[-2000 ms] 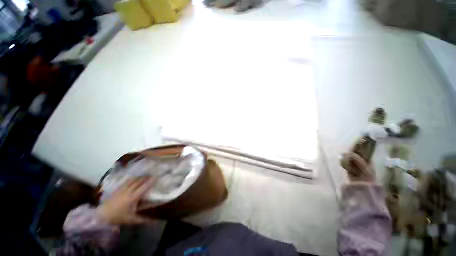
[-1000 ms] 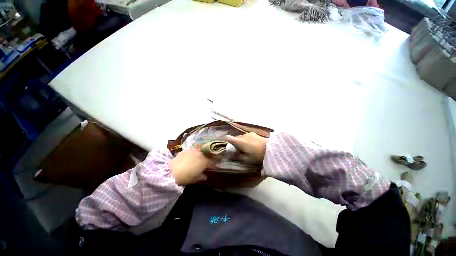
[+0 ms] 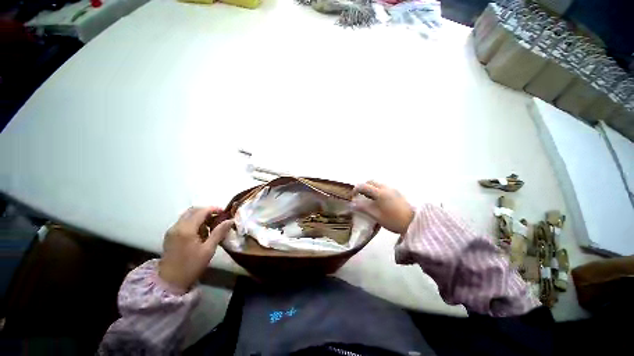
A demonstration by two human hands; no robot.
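The brown handbag (image 3: pixel 292 263) stands open at the table's near edge, against the dark grey apron. White paper (image 3: pixel 267 208) lines its inside. A tan-olive strap bundle (image 3: pixel 327 226) lies in the paper inside the bag. My left hand (image 3: pixel 191 243) holds the left end of the bag's rim between thumb and fingers. My right hand (image 3: pixel 386 206) holds the right end of the rim. The parts of my fingers inside the rim are partly hidden.
More strap bundles (image 3: pixel 546 254) lie at the right, with a single one (image 3: pixel 502 183) behind them. White flat stacks (image 3: pixel 584 181) and grey-beige handled bags (image 3: pixel 535 66) stand at the far right. A grey strap heap (image 3: pixel 356 14) lies at the back. Brown bags (image 3: pixel 76 278) are low at left.
The strap bundle that was between my hands now lies inside the bag. My hands have moved apart to the two ends of the rim. The view has shifted right.
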